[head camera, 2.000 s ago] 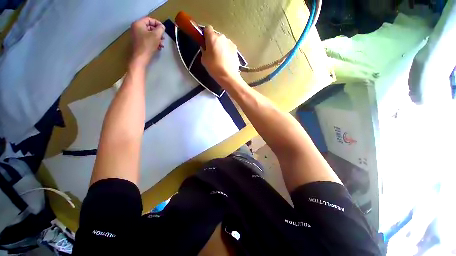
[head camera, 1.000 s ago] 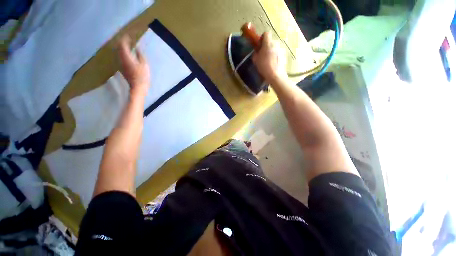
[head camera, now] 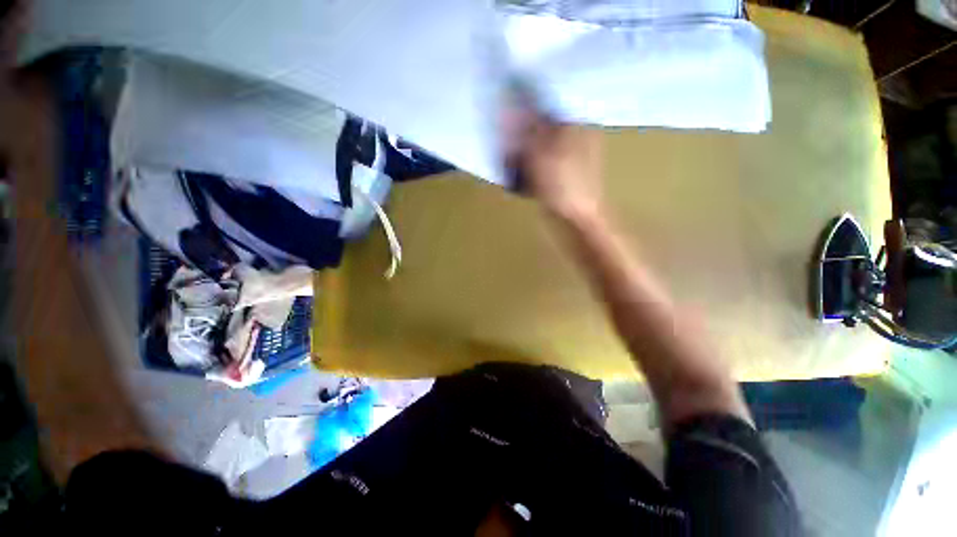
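A large pale garment panel is held up in the air across the upper left, with a dark edge at its right corner. My right hand is blurred and grips that corner. My left hand is at the far upper left, blurred and partly cut off by the picture's edge; its grip cannot be made out. The steam iron rests at the right end of the mustard-yellow table, away from both hands.
Layered white pieces lie at the table's back. A navy and pale cloth heap hangs at the left, with a pale cord on the table's left end. A blue crate of mixed cloth stands below the heap. The iron's hose curves at the right.
The view has turned left. My right hand has let go of the iron and gripped a panel. The panel with the navy band no longer lies flat in front; a pale panel is lifted.
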